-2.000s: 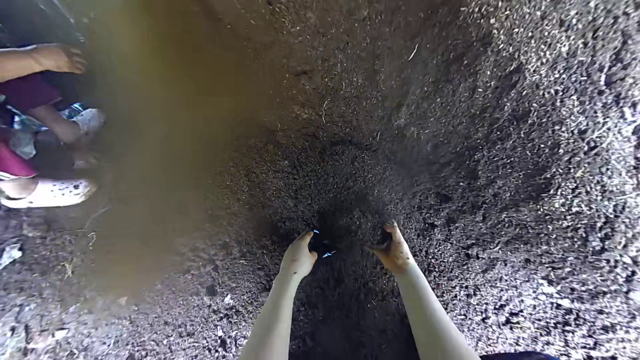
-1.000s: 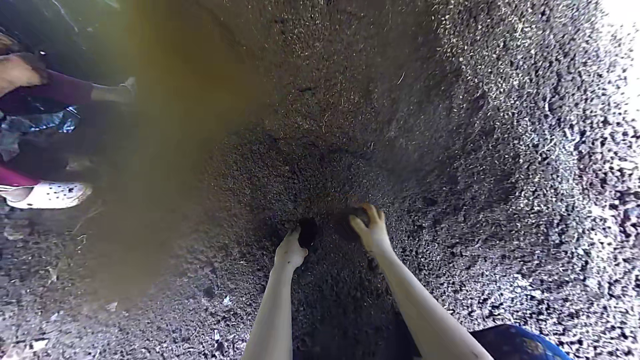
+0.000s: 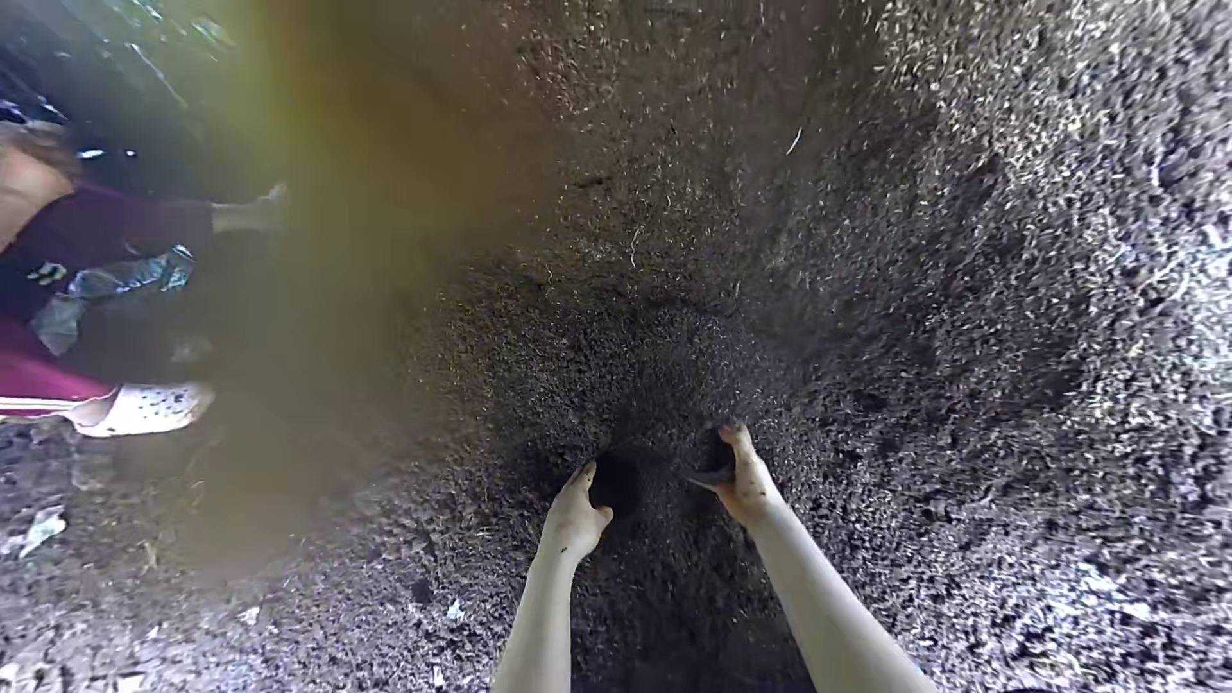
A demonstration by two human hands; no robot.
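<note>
Dark, crumbly soil [image 3: 674, 356] mixed with light bits fills the middle of the head view. At the lower centre my left hand [image 3: 576, 518] touches a round black thing [image 3: 618, 483], perhaps the mouth of a small pot or bag; whether it grips it is unclear. My right hand [image 3: 746, 479] is curved around another dark, round-mouthed thing [image 3: 714, 454], its thumb and fingers apart at the rim. Both hands are soiled, and the two dark things sit a little apart on the soil.
At the left edge is another person, with a maroon trouser leg [image 3: 48, 371], a speckled white shoe [image 3: 144, 409] and a bare forearm. Clear plastic [image 3: 130, 276] lies by their legs. A brownish blur covers the upper left. Pale scraps [image 3: 43, 529] lie on the ground at lower left.
My right hand was higher and closer to my left hand one second ago; it has moved down and to the right. The other person's arm has shifted toward the left edge since two seconds ago.
</note>
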